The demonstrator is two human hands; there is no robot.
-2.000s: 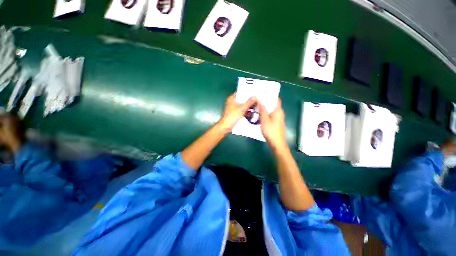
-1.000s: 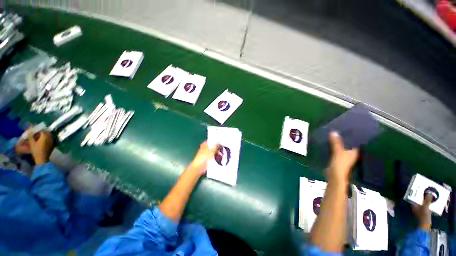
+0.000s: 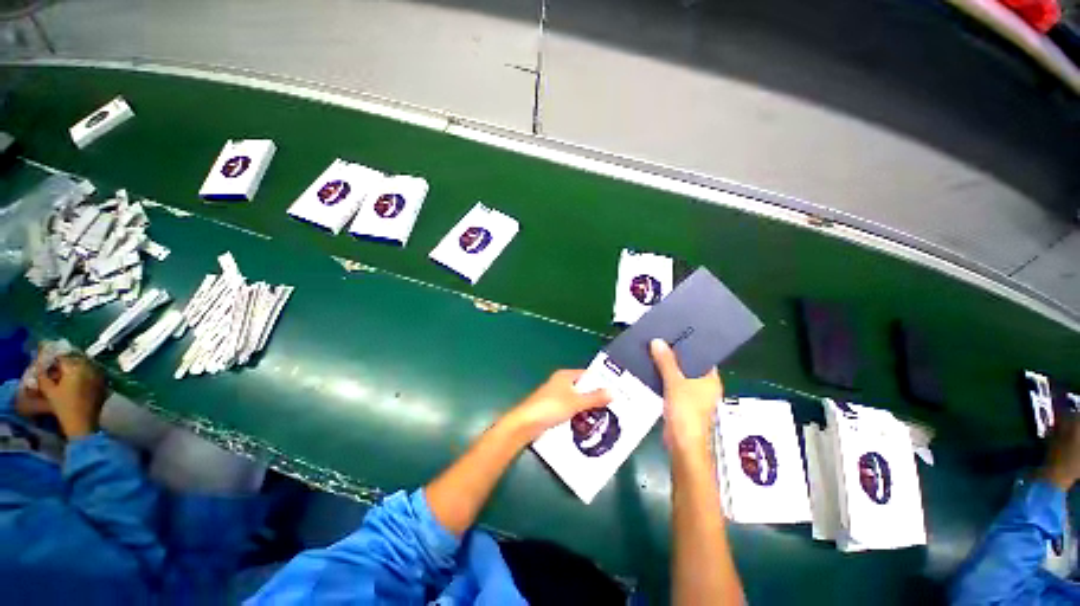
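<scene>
My left hand (image 3: 566, 403) holds a white outer sleeve (image 3: 595, 436) with a round wristband picture, tilted above the near bench edge. My right hand (image 3: 689, 397) holds a dark grey inner box (image 3: 699, 322) with a faint mark on its face. The box's lower end meets the sleeve's upper end; whether it is partly inside, I cannot tell. A stack of flat sleeves (image 3: 874, 479) lies at the right on the bench, with more sleeves (image 3: 762, 462) beside it.
The green conveyor (image 3: 551, 255) carries several sleeved boxes (image 3: 475, 242) and dark inner boxes (image 3: 827, 343). White strips (image 3: 237, 317) lie heaped at left by a clear plastic bag (image 3: 26, 213). A neighbour's hands (image 3: 69, 385) are at left; another person's sleeve (image 3: 1016, 533) is at right.
My right hand has brought the dark inner box from over the conveyor to the sleeve. My left hand has moved right and tilted the sleeve. The view has shifted.
</scene>
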